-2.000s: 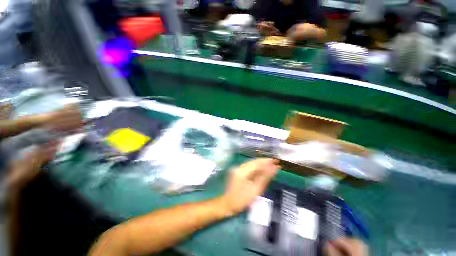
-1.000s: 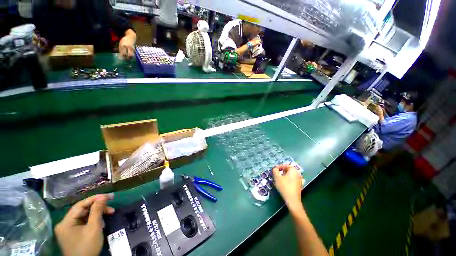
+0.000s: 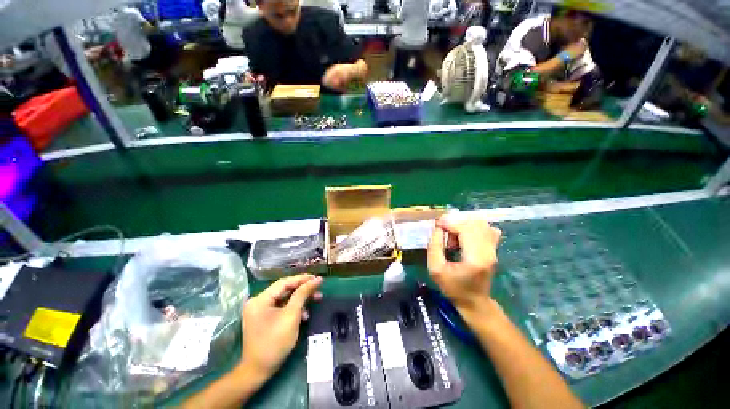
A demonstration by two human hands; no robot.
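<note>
Two black jigs (image 3: 384, 351) with white labels and dark oval recesses lie side by side on the green bench. My left hand (image 3: 276, 323) is at their left edge, thumb and forefinger pinched; any small part between them is too small to tell. My right hand (image 3: 466, 264) is raised beyond the jigs' right side, fingertips together before the right carton (image 3: 412, 232); a small dark spot shows between them, not clear. A white glue bottle (image 3: 394, 277) with a yellow tip stands behind the jigs. Blue-handled cutters (image 3: 452, 317) are partly hidden by my right forearm.
A clear blister tray (image 3: 588, 299) lies at right, dark parts in its near rows. Left carton (image 3: 280, 256) and middle carton (image 3: 358, 205) stand behind the jigs. A crumpled clear bag (image 3: 220, 275) and black equipment box (image 3: 52, 315) are at left. People sit across the sunken lane.
The view has turned to the right-hand side's opposite, towards the left. My right hand has left the blister tray and come over beside the jigs. My left hand stays near the jigs' left edge.
</note>
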